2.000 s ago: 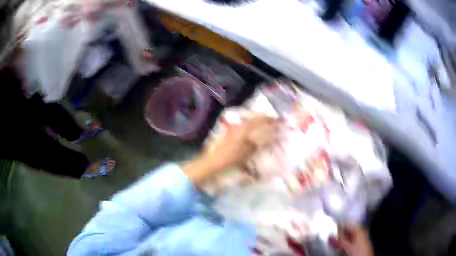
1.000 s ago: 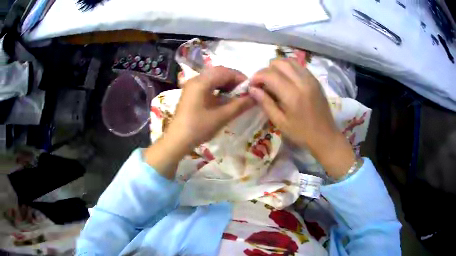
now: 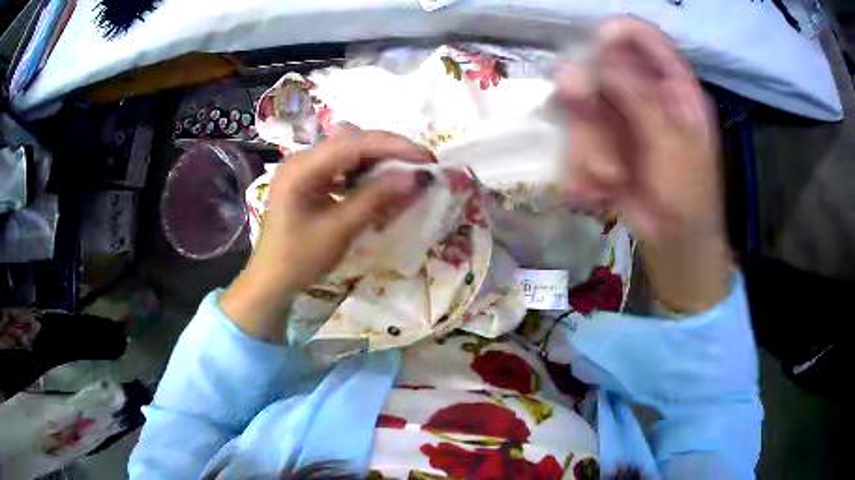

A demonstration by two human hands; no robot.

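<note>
The cream-white floral garment (image 3: 412,295) is bunched on my lap and reaches up to the table edge. Dark round dots, like buttons (image 3: 394,331), sit along its curved folded edge. My left hand (image 3: 342,202) pinches the garment edge between thumb and fingers, near a dark dot. My right hand (image 3: 633,131) is raised to the right, away from the cloth, and blurred. Its fingers look bent, and I cannot tell whether it holds anything. A white label with print (image 3: 544,289) lies at the garment's lower right.
The white-covered table (image 3: 309,23) runs across the top, with a black spiky thing (image 3: 124,13) on it. A pink translucent bin (image 3: 202,202) stands on the floor at left, beside a tray of small round ends (image 3: 214,122).
The two hands were together at the cloth; my right hand has moved up and right, away from it. My left hand still holds the edge, and the dotted edge now shows.
</note>
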